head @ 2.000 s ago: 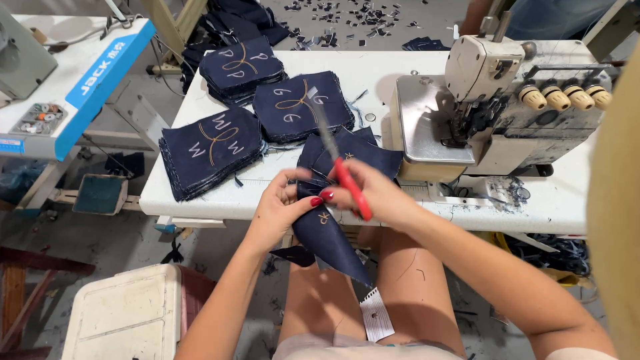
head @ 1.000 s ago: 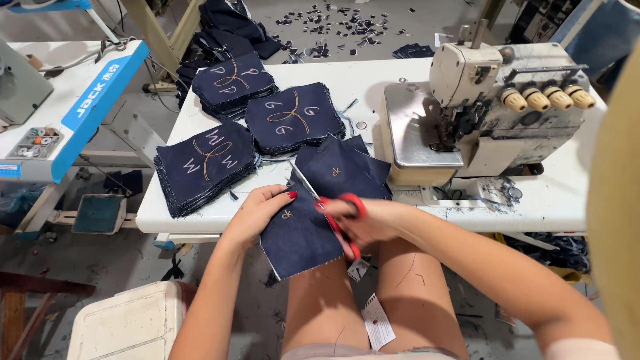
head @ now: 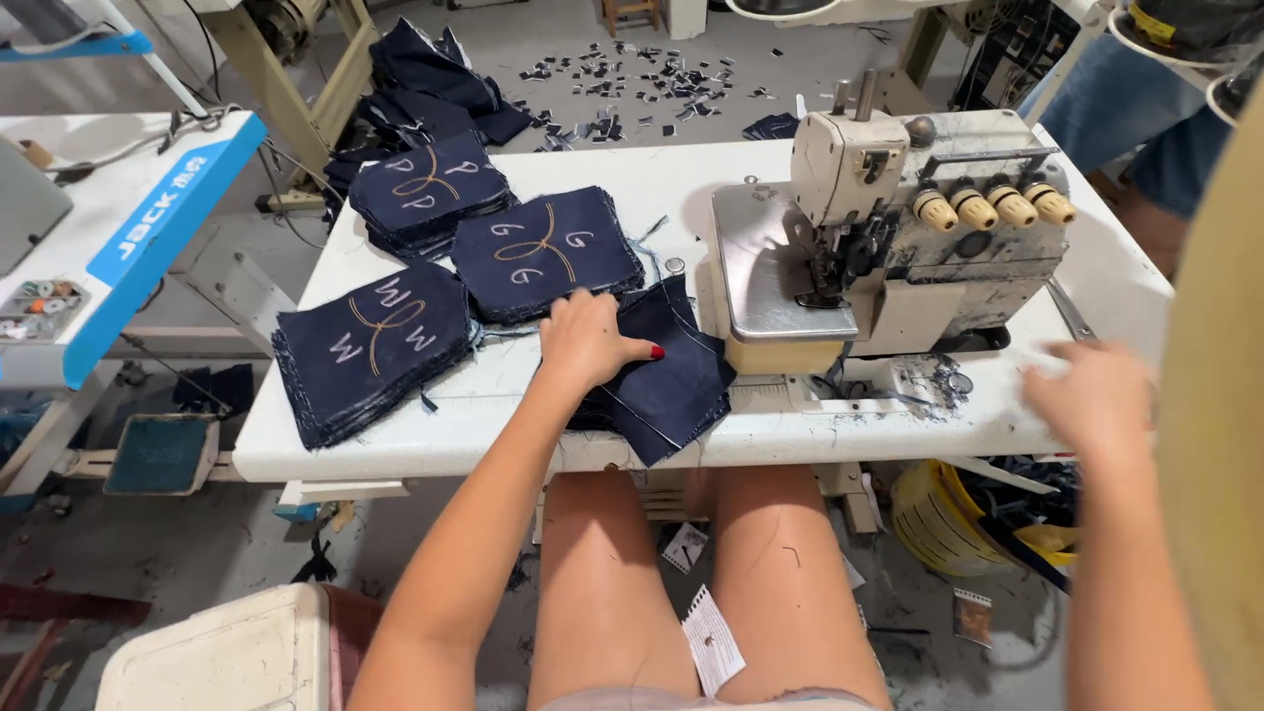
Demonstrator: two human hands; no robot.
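Observation:
My left hand (head: 590, 346) lies on the left edge of some dark denim pieces (head: 667, 380) at the table's front edge; whether its fingers grip the cloth is unclear. My blurred right hand (head: 1091, 395) is at the table's right end, beside the metal blades of the scissors (head: 1070, 308); its fingertips are indistinct. Left of the denim pieces are three stacks of embroidered denim panels, one lettered M (head: 380, 351), one lettered G (head: 543, 252) and one lettered P (head: 430, 193). An overlock sewing machine (head: 938, 237) stands between my hands.
The white table (head: 513, 449) carries the stacks and machine. A second sewing table (head: 168, 227) is at left, a lidded box (head: 217, 652) at lower left, and a yellow basket of scraps (head: 933, 518) below right. Fabric scraps litter the floor. A person's denim-clad leg (head: 1136, 109) is at upper right.
My right hand has moved right, away from the cloth, and the scissors are now on the table's right end. The denim piece held over my lap is no longer there; my left hand has moved onto the table.

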